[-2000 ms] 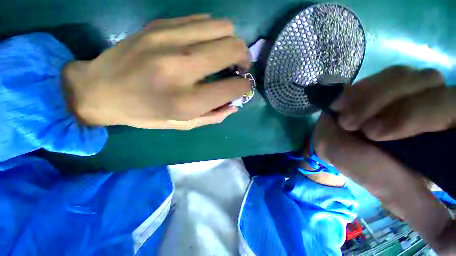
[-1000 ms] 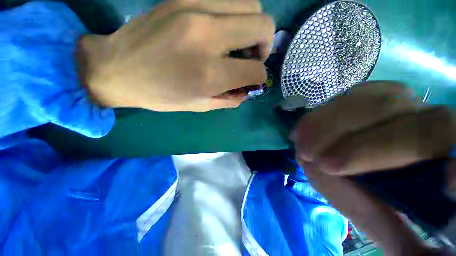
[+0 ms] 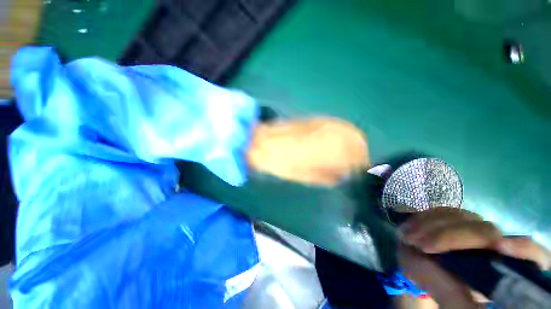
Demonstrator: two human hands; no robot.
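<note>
The round silver screw plate [image 3: 423,184] lies on the green mat at the right, its holes partly filled with tiny screws. My right hand [image 3: 456,232] is closed around the black grip of the electric screwdriver [image 3: 474,268], at the near edge of the plate. The driver's tip is hard to make out. My left hand [image 3: 311,149] is blurred, left of the plate, its fingers bunched and turned away. Whether it holds the small assembly cannot be seen. A white tag [image 3: 379,170] shows at the plate's left edge.
A black compartment tray [image 3: 205,36] lies at the upper left on the green mat [image 3: 338,66]. A small shiny dark part [image 3: 514,52] lies at the upper right. A tan surface [image 3: 21,36] shows at the far left edge. Blue smock sleeves and lap fill the lower left.
The view has swung left and widened, so the plate looks smaller and lower right. The black tray has come into view. My left hand has turned and blurred; my right still grips the driver.
</note>
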